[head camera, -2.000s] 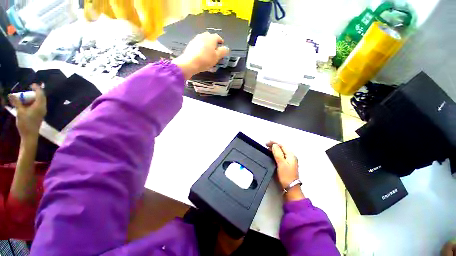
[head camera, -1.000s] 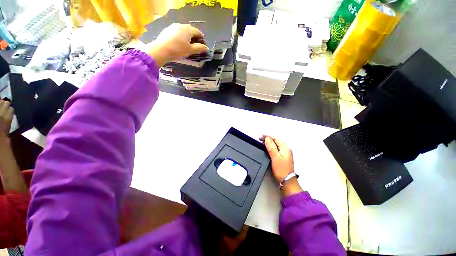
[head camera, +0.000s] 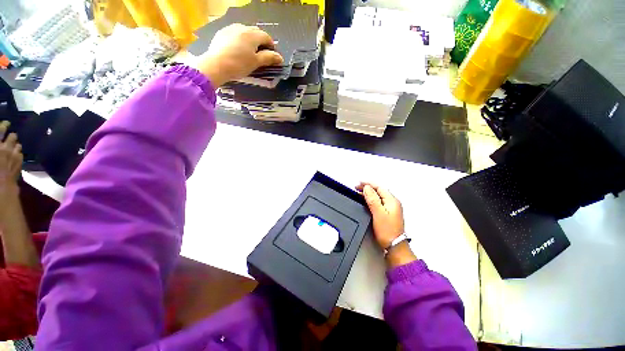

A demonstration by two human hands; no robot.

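An open black box base [head camera: 312,243] lies tilted on the white tabletop in front of me. A small glossy white device [head camera: 319,234] with a blue mark sits in the cut-out of its black insert. My right hand [head camera: 385,218] holds the box by its right edge near the far corner. My left hand [head camera: 240,55] reaches to the stack of black card blanks [head camera: 291,31] at the back. Its fingers are bent over the front edge of the upper cards; whether they grip a card cannot be told.
A stack of pale card blanks [head camera: 375,62] stands beside the dark stack. Black dotted finished boxes [head camera: 510,216] lie piled at right. A yellow roll [head camera: 504,48] and a green bag [head camera: 471,27] are back right. A neighbour's hand [head camera: 9,159] and black boxes [head camera: 62,140] are at left.
My left hand has moved leftward in the picture over the dark card stack, then stayed there. The box and my right hand have barely moved. The neighbour's hand has shifted left.
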